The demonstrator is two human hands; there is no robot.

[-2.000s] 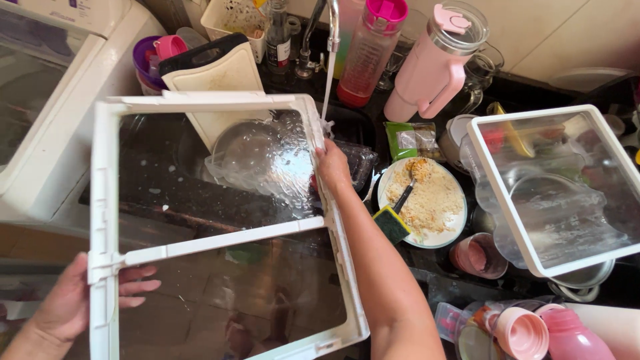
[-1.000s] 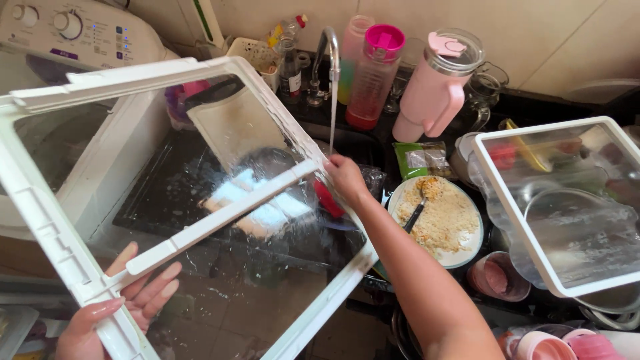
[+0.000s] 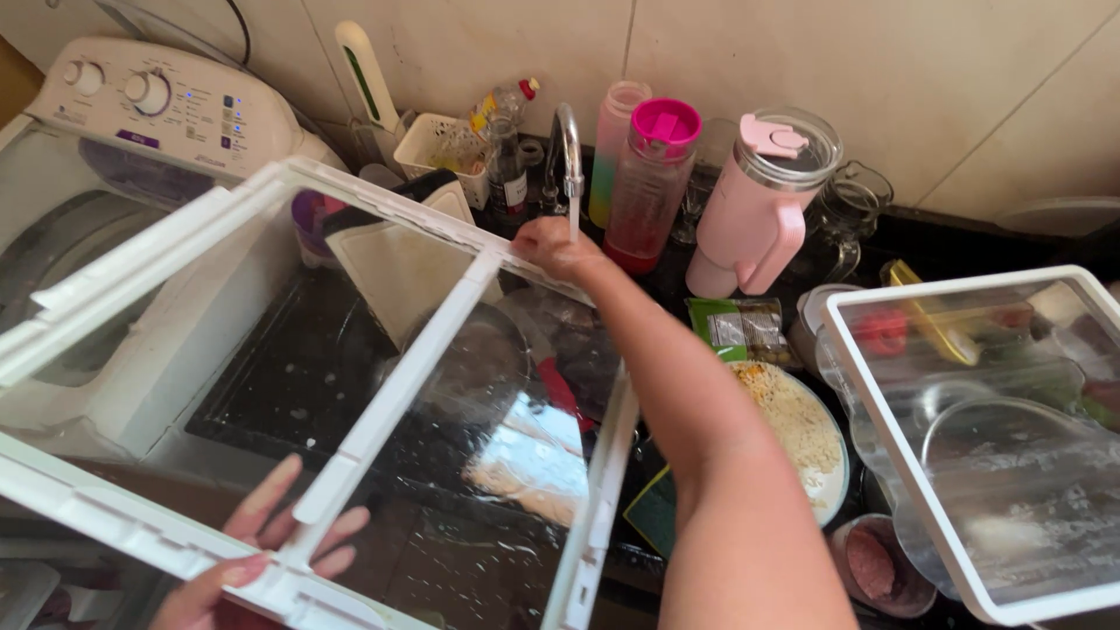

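A white-framed clear refrigerator shelf (image 3: 398, 398) with a middle crossbar lies tilted over the black sink counter, wet with drops. My left hand (image 3: 262, 542) grips its lower edge near the crossbar's end, thumb on the frame and fingers seen beyond it. At the far edge, beside the crossbar's other end, my right hand (image 3: 549, 247) rests with curled fingers under the stream from the chrome faucet (image 3: 569, 149); whether it grips the frame is unclear. A red-handled item (image 3: 560, 392) shows through the clear panel.
A washing machine (image 3: 175, 114) stands left. Behind are a cutting board (image 3: 402, 271), a basket (image 3: 442, 157), a pink-lidded bottle (image 3: 652, 188) and a pink tumbler (image 3: 752, 210). Right are a plate of rice (image 3: 796, 437), a green-black sponge (image 3: 652, 512), a pink cup (image 3: 879, 564) and another white-framed panel (image 3: 910, 455).
The shelf has turned from nearly upright to a slant and shifted left in view. My right hand has moved along its far edge to the faucet's stream. The view has swung left and up.
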